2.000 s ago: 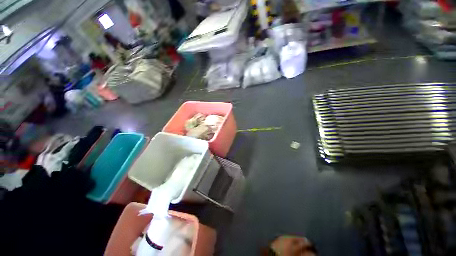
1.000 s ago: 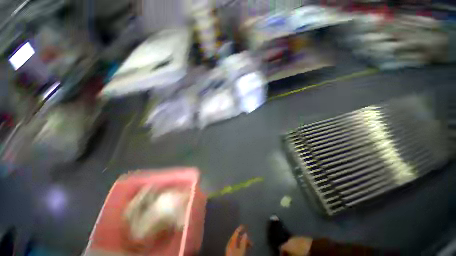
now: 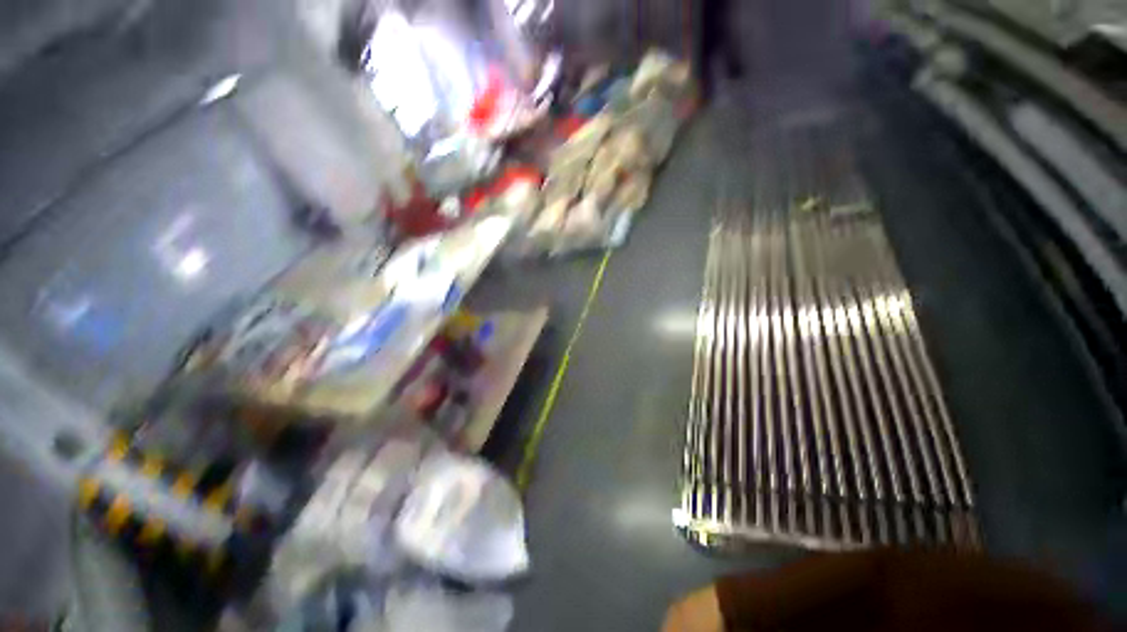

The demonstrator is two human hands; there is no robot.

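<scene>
A long rack of parallel shiny metal tubes point(image 3: 822, 395) lies on the grey floor in front of me, running away from me. Its near end bar point(image 3: 791, 540) is just beyond my forearm. My right arm, in a brown sleeve, crosses the bottom edge. Only a small strip of skin of my right hand point(image 3: 695, 615) shows, cut off by the edge, so its fingers and anything in it are hidden. It does not visibly touch the rack. My left hand is out of the picture.
Bulky white bags point(image 3: 460, 519) stand at the lower left, beside a yellow-black striped post point(image 3: 161, 494). A cluttered table point(image 3: 371, 358) is behind them. Beige bundles point(image 3: 606, 179) lie farther back, past a yellow floor line point(image 3: 562, 370). Long pale tubes point(image 3: 1051, 161) run along the right. The picture is blurred.
The view has swung right. The tubs have left the picture, and the rack now points away from me. One hand seen at the bottom earlier is gone; the brown sleeve shows larger.
</scene>
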